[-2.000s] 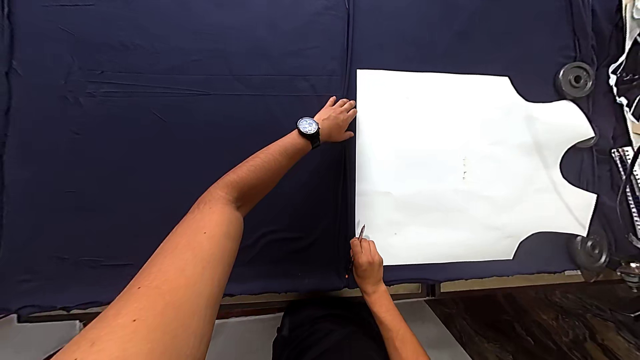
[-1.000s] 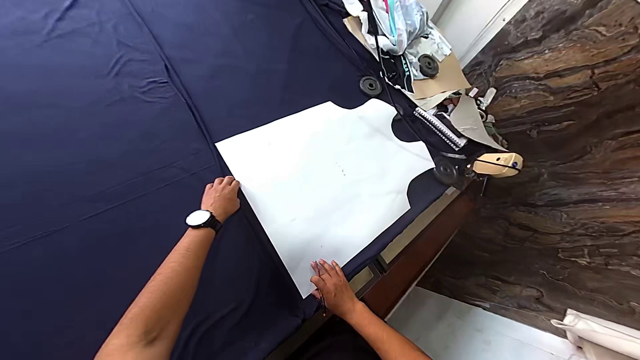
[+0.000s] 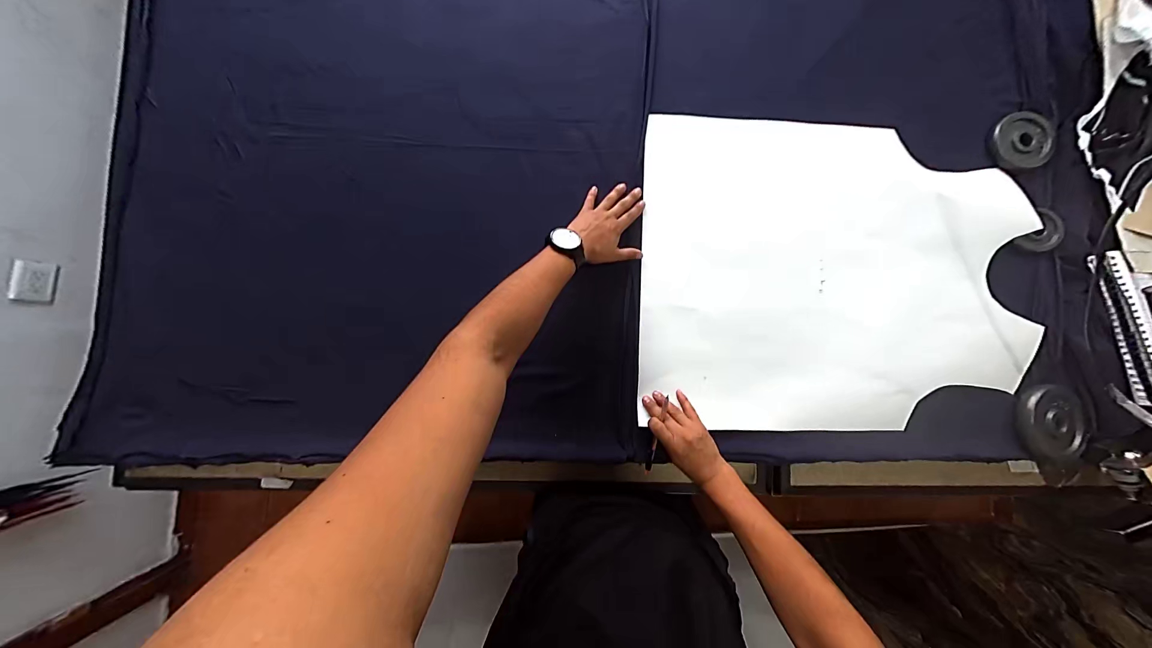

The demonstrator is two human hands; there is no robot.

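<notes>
A white paper garment pattern point(image 3: 810, 270) lies flat on dark navy fabric point(image 3: 360, 225). My left hand point(image 3: 610, 225), with a black watch point(image 3: 565, 240) on its wrist, rests spread on the fabric, fingertips at the pattern's left edge. At the pattern's lower left corner is my right hand point(image 3: 682, 435), fingers on the paper and a thin pencil-like tool point(image 3: 652, 447) held between them. Round dark weights sit by the pattern's right side: one at the upper right point(image 3: 1023, 141), one partly under the paper point(image 3: 1042, 231), one at the lower right point(image 3: 1053, 421).
A spiral-bound notebook point(image 3: 1127, 324) and a heap of black and white items point(image 3: 1125, 126) lie at the right edge. The table's front edge point(image 3: 864, 474) runs below the fabric. On the left is a wall with a socket plate point(image 3: 33, 281).
The view has swung widely between frames. Both hands remain near the pattern's left edge and its lower left corner, as in the earlier frames.
</notes>
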